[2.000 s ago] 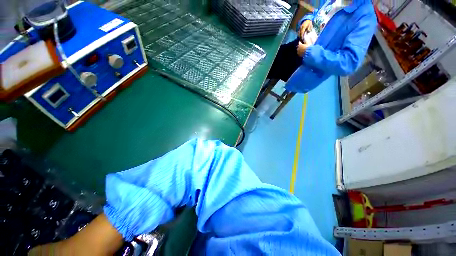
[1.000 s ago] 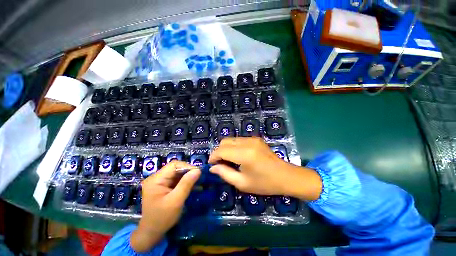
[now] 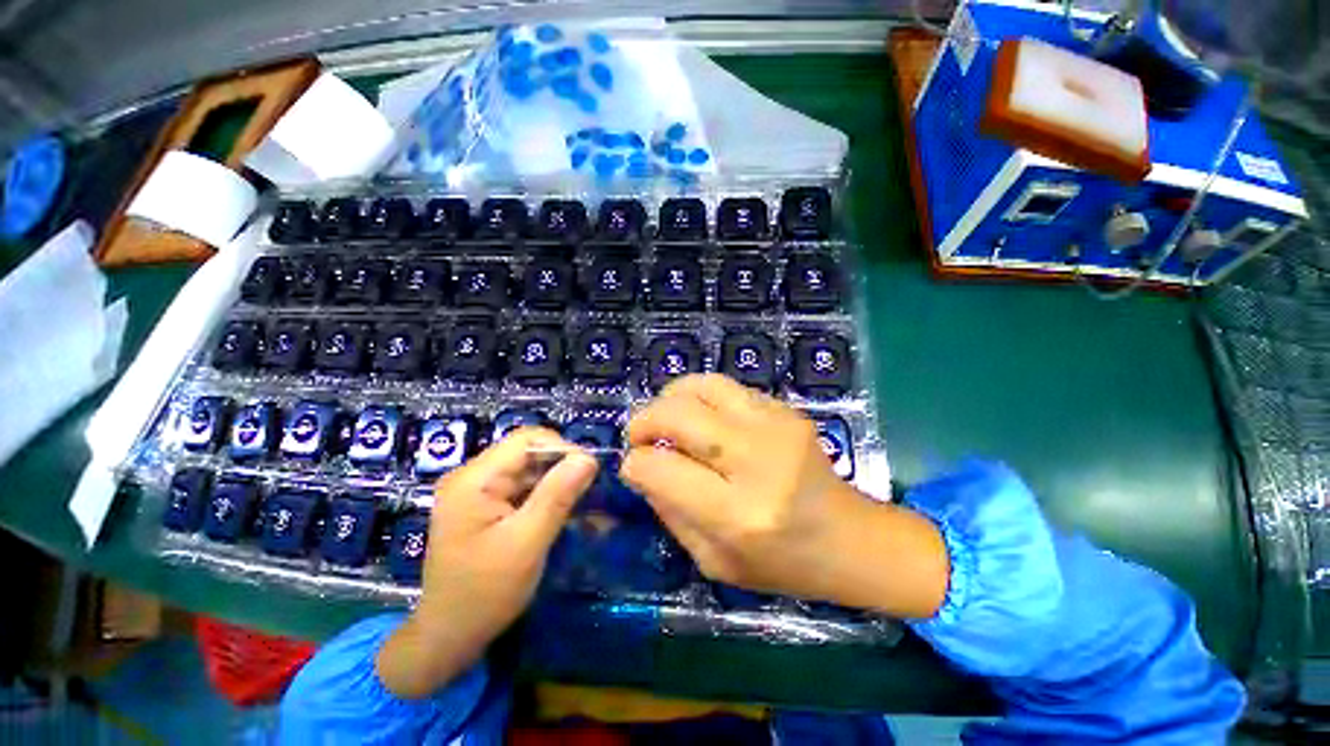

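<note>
A clear blister tray (image 3: 872, 423) holds rows of black housings (image 3: 600, 351) on the green bench. My left hand (image 3: 489, 547) is over the two near rows, its thumb and fingers pinched on a thin pale sliver, perhaps tweezers (image 3: 550, 452). My right hand (image 3: 751, 488) is beside it on the right, fingertips pinched close to the left ones; what they hold is too small to tell. Blue see-through film (image 3: 605, 547) lies below the fingertips over the near rows. Both hands hide some housings.
Blue film dots (image 3: 554, 66) lie on clear film behind the tray. White paper strips (image 3: 190, 200) and a wooden frame (image 3: 129, 230) are at the left. A blue control unit (image 3: 974, 88) with a brown-edged padded block (image 3: 1072, 95) stands at the back right.
The view has swung back from the aisle and the other person to the tray. Since one second ago, the fingertips stay close together and the right hand has turned slightly.
</note>
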